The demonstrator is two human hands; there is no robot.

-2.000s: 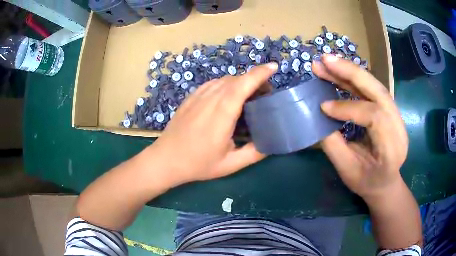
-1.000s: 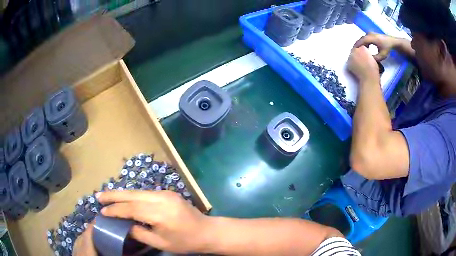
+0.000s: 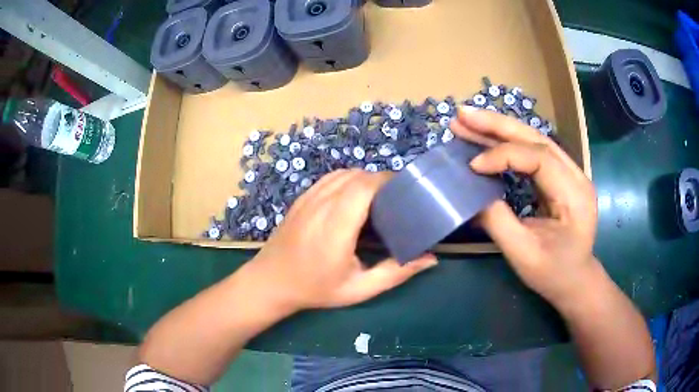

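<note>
A dark grey humidifier housing is held tilted between both hands above the tray's near edge. My left hand grips its left side, thumb below. My right hand is around its right end, fingers at the rim; what the fingertips hold there is hidden. A large pile of small plastic fittings, dark grey with white discs, lies in the parts tray beyond and under the hands.
Grey housings stand in rows at the tray's back left. Two more housings are on the bench right of the tray. A water bottle lies at the left. A blue bin's corner shows at top right.
The view swung right to the neighbouring worker and back to the tray. The housing stays in both hands, now tilted more steeply than two seconds ago.
</note>
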